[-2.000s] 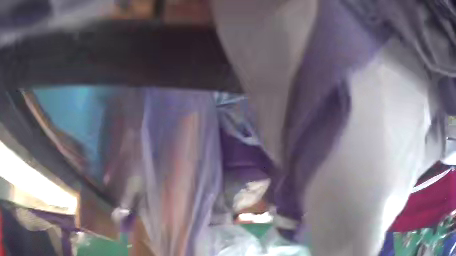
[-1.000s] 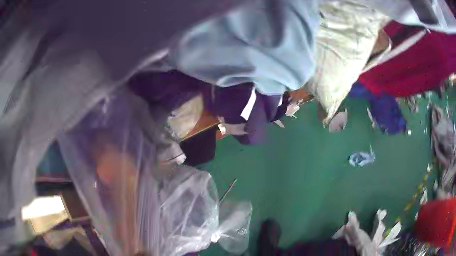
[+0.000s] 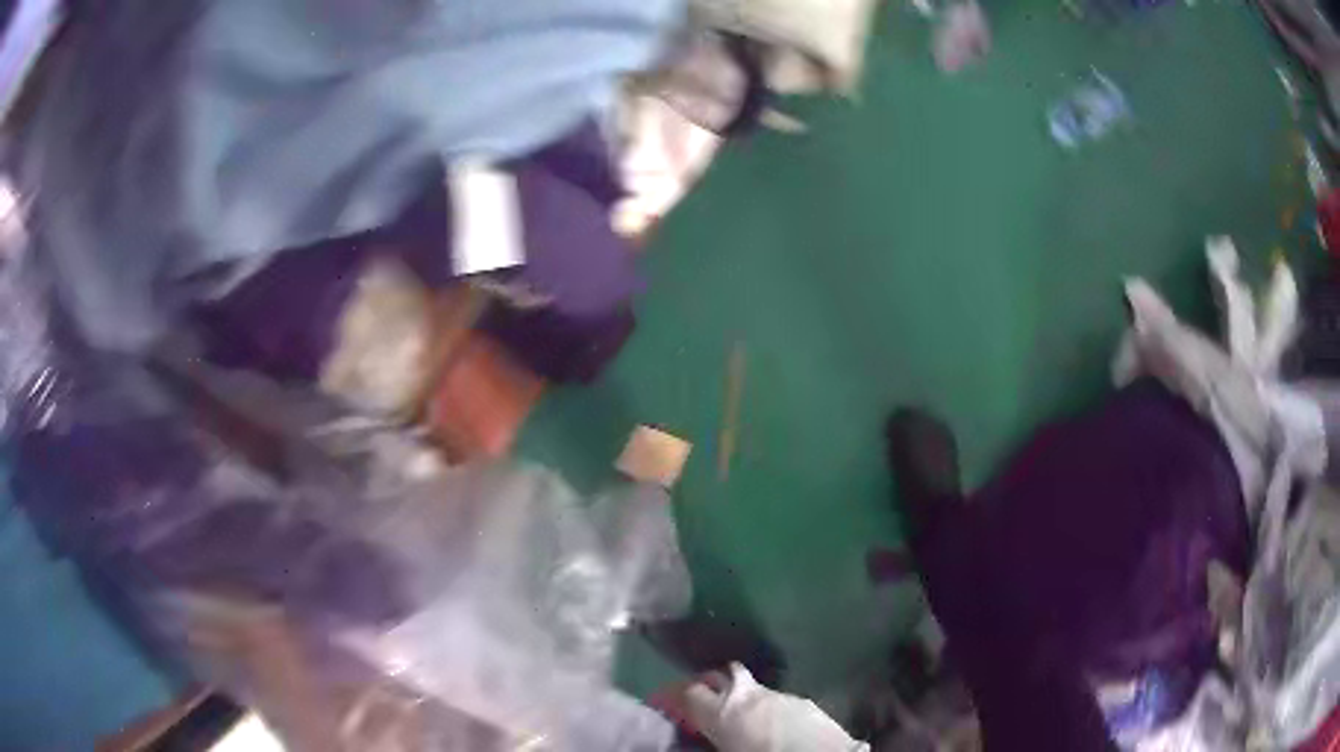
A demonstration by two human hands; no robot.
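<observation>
Crinkled clear plastic wrapping [image 3: 500, 588] lies across the lower left, blurred, over purple and brownish shapes. Blue-grey cloth [image 3: 338, 125] hangs in soft folds at the upper left. Purple cloth [image 3: 566, 243] with a white piece [image 3: 487, 218] on it lies below the blue-grey cloth. Neither of my hands can be made out. A brownish shape shows dimly under the plastic, and I cannot tell what it is.
Green floor [image 3: 838, 265] shows in the middle, with a thin orange-brown stick [image 3: 732, 411] and a small tan piece [image 3: 654, 456]. Dark purple cloth [image 3: 1102, 514] is at the lower right beside pale grey cloth strips [image 3: 1249, 353]. A dark elongated shape [image 3: 926, 463] adjoins it.
The view has swung down and to the right. The blue-grey cloth and plastic sit further left in the picture, and more of the purple cloth at the lower right shows.
</observation>
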